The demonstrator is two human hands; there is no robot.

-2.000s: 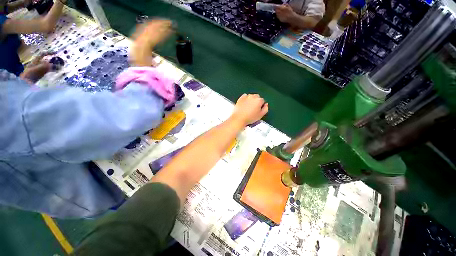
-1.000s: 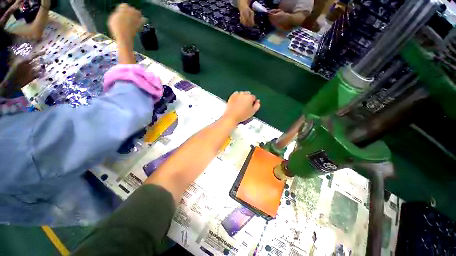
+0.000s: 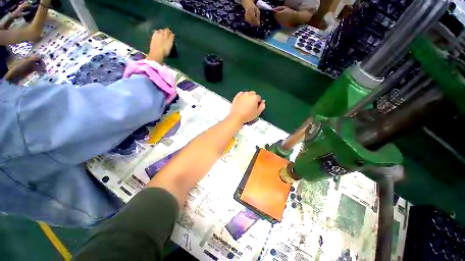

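My left hand rests at the far edge of the paper-covered bench, fingers curled; whether it holds something is hidden. My right hand is out of the picture. The green press stands to the right, its brass-coloured tip over the right side of the orange press pad. No cylinder shows on the pad. A black cylindrical part stands upright on the green conveyor belt, beyond and left of my hand. Another dark part shows partly beside the neighbour's hand.
A neighbour's blue sleeve and hand reach across at left. A yellow strip lies beside a dark tray. The press's steel bar stands at right. Other people's hands work beyond the belt. Dark trays are at lower right.
The standing black cylinder has shifted right along the belt. The neighbour's hand moved back, then right and down beside another dark part. My left hand stays at the bench edge.
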